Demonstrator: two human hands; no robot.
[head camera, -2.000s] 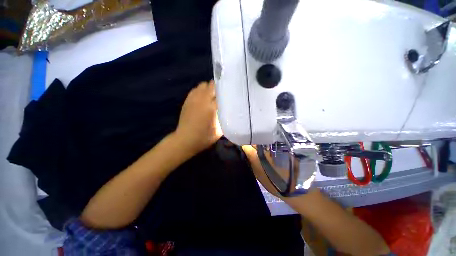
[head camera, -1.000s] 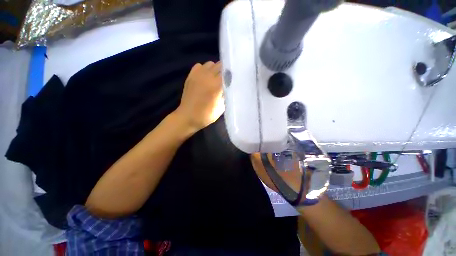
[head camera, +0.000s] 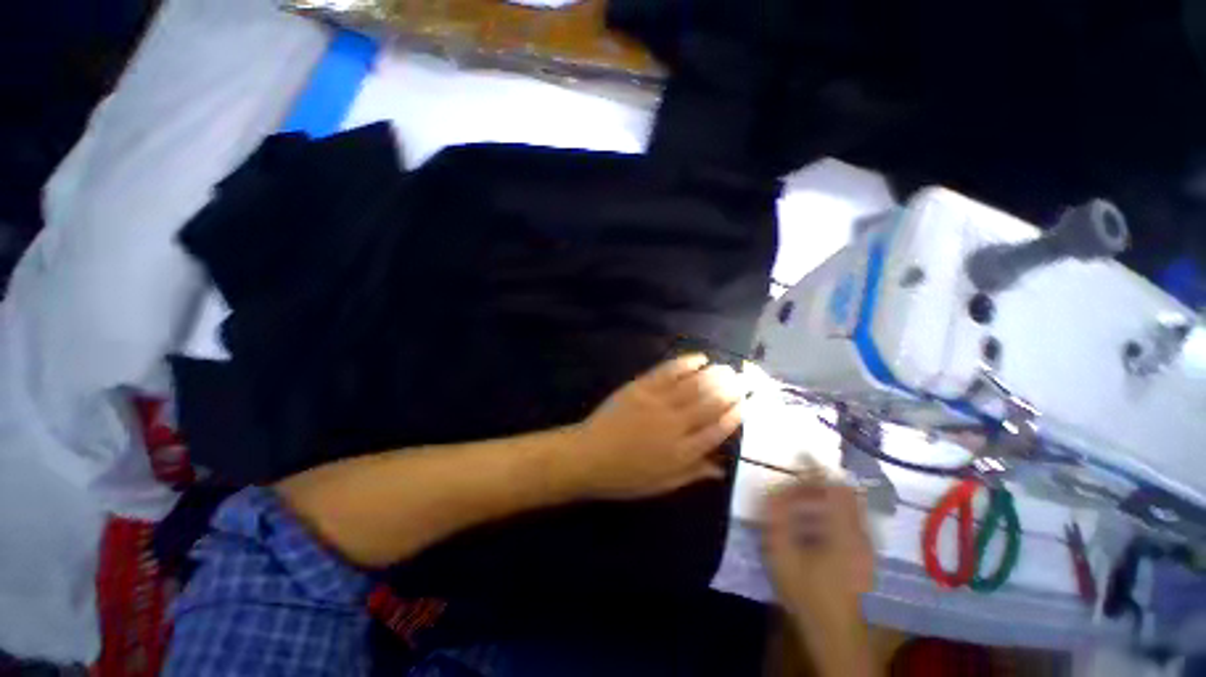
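Note:
A large black fabric panel (head camera: 529, 278) covers the left of the white table. My left hand (head camera: 664, 426) lies on the fabric close to the needle area, fingers bent at the cloth's right edge; whether it pinches the cloth is not clear. My right hand (head camera: 817, 536) is blurred, off the fabric on the white tabletop, in front of the machine; its fingers are unclear. The white sewing machine head (head camera: 926, 304) with a blue stripe stands to the right. The needle itself is too blurred to make out.
Scissors with one red and one green handle (head camera: 971, 536) lie right of my right hand. A small red tool (head camera: 1079, 561) lies beyond them. White cloth (head camera: 99, 265) hangs at the left, near blue tape (head camera: 331, 82). More black fabric (head camera: 1005, 93) is behind the machine.
The view has shifted, so the machine appears smaller and farther right. My right hand, earlier partly behind the machine head, now shows over the tabletop. My left hand is still on the black fabric.

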